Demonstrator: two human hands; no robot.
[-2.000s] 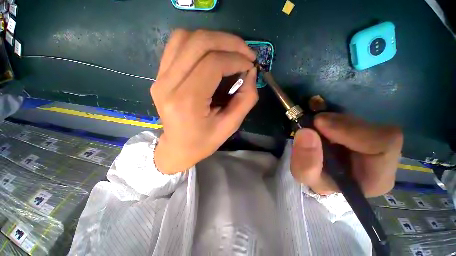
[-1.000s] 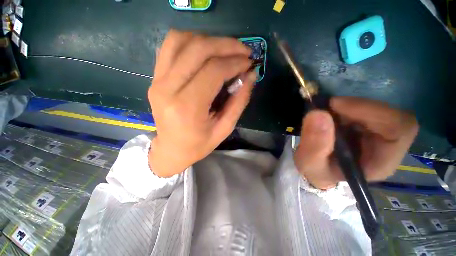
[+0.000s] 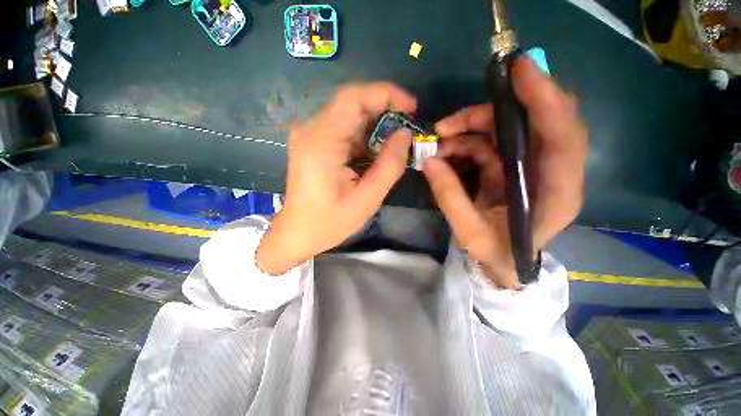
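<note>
My left hand (image 3: 333, 175) holds a turquoise-rimmed open housing (image 3: 379, 134) by its edges, its dark circuit board partly hidden by the thumb. My right hand (image 3: 520, 166) pinches a small white and silvery component (image 3: 425, 149) with a yellow end between thumb and fingertips, right beside the housing. The same hand also holds the black soldering iron (image 3: 510, 130), its handle across the palm and its brass collar pointing up. The iron's tip is cut off by the top edge.
Open turquoise housings (image 3: 311, 32) lie at the upper middle and upper left. A yellow piece (image 3: 415, 49) lies on the green mat (image 3: 203, 89). Solder wire (image 3: 179, 122) crosses from the left. White components (image 3: 61, 69) are piled upper left. A turquoise cover (image 3: 537, 58) is mostly hidden behind my right hand.
The housing has been lifted into my left hand. My right hand has moved in and taken hold of the component, and the iron has swung upright, away from the board. The view has shifted.
</note>
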